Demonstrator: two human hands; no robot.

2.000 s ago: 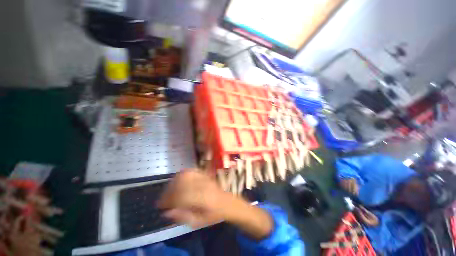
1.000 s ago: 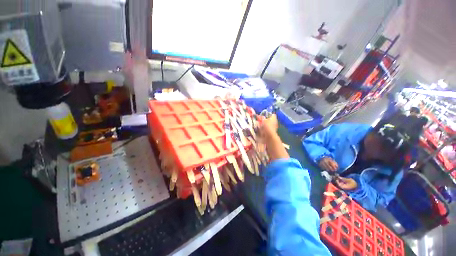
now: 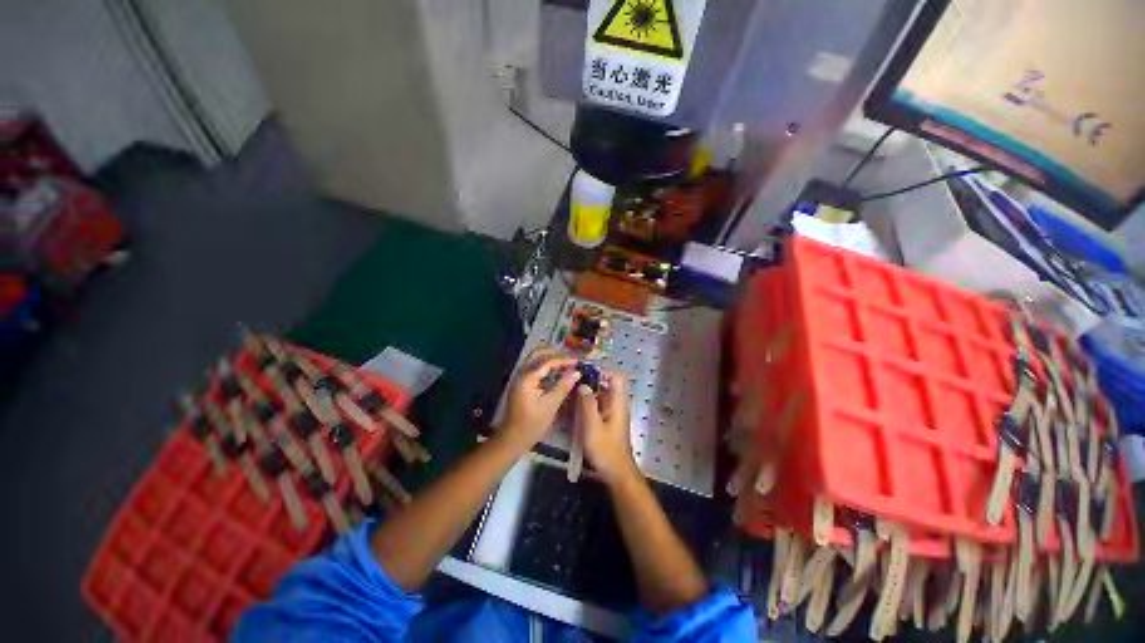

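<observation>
My left hand [image 3: 537,399] and my right hand [image 3: 605,425] are together over the front of the perforated plate [image 3: 674,405]. Between their fingertips they hold a watch [image 3: 588,374] with a small dark head. A pale strap end hangs down below my right fingers; the rest of the strap is mostly hidden by the hands. The orange-brown marking fixture [image 3: 588,329] with a dark centre sits on the plate just beyond my fingers.
A red tray stack [image 3: 879,415] with watches stands right. A red tray [image 3: 188,540] partly filled with watches is left, near a paper slip [image 3: 402,371]. The laser head [image 3: 634,145] hangs above. A bottle [image 3: 589,211] and spare fixtures stand behind. The keyboard [image 3: 568,525] is below my hands.
The view has swung left from the right-hand stack and the other worker. My right hand has moved from the stack's watches to over the plate. My left hand and a held watch now show.
</observation>
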